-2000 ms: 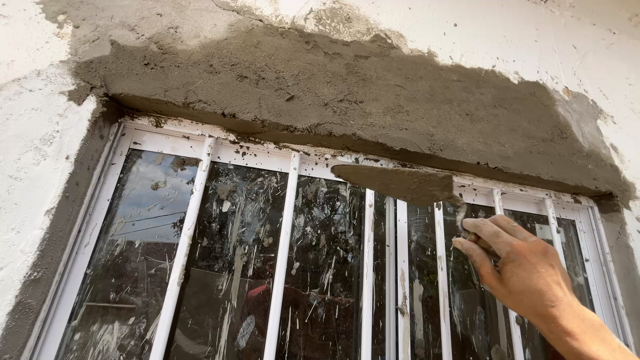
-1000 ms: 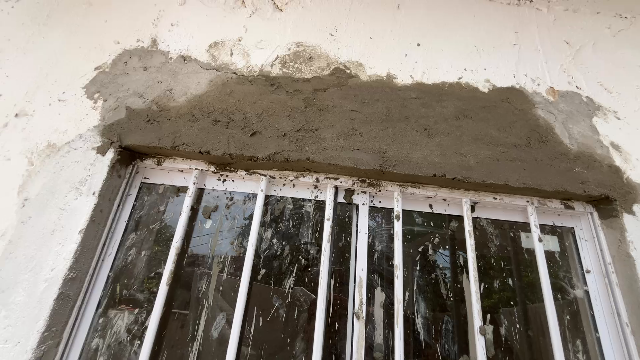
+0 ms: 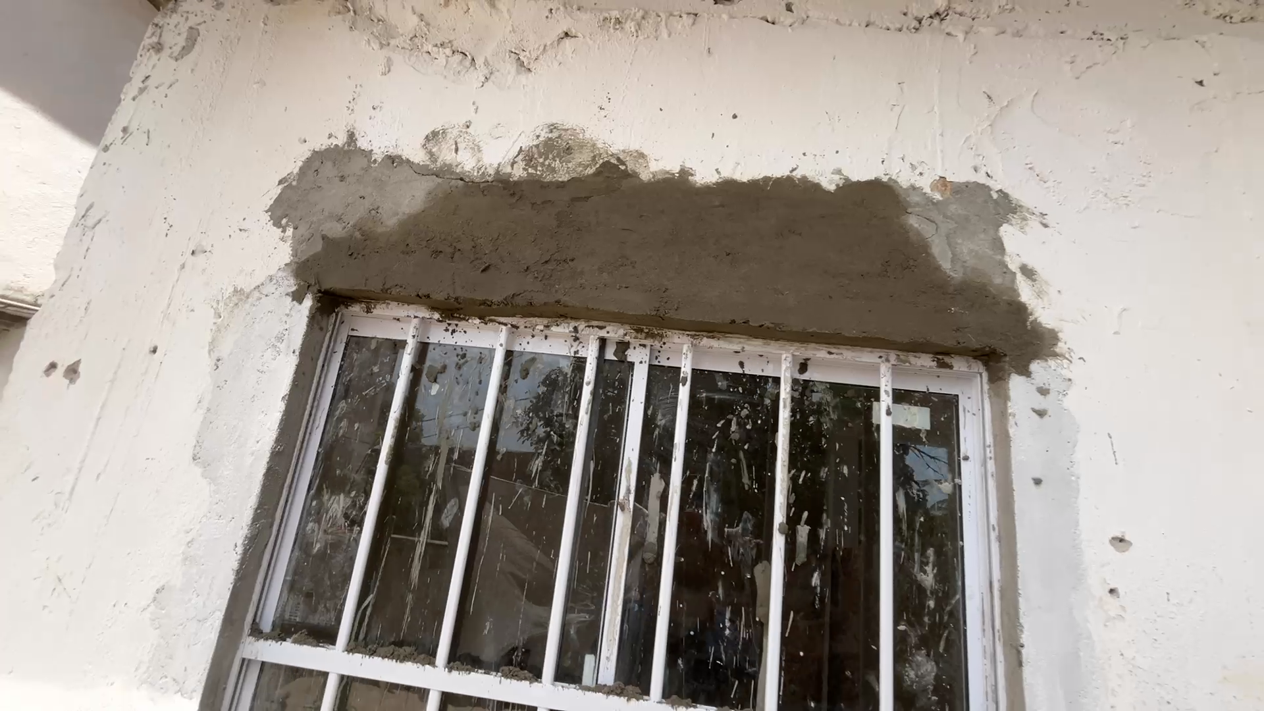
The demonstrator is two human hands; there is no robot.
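Neither my left hand nor my right hand shows in the head view now, and no tool is visible. A broad band of damp grey-brown mortar (image 3: 671, 252) covers the wall just above a window, down to the edge of the opening. Paler, drier mortar (image 3: 365, 193) borders it at the upper left, and another pale patch (image 3: 963, 232) lies at its right end. Below sits the white window frame (image 3: 973, 494) with white vertical bars (image 3: 780, 523) across glass spattered with splashes. Bits of mortar rest on the white horizontal crossbar (image 3: 395, 667).
White painted wall (image 3: 1165, 395) surrounds the window, with small holes and rough spots. A ragged, chipped ridge (image 3: 494, 39) runs along the top. Another building's wall (image 3: 35, 188) shows at the far left.
Two seconds ago my right hand held a trowel at the opening's top edge; hand and trowel have left the view. The view now takes in more wall and window.
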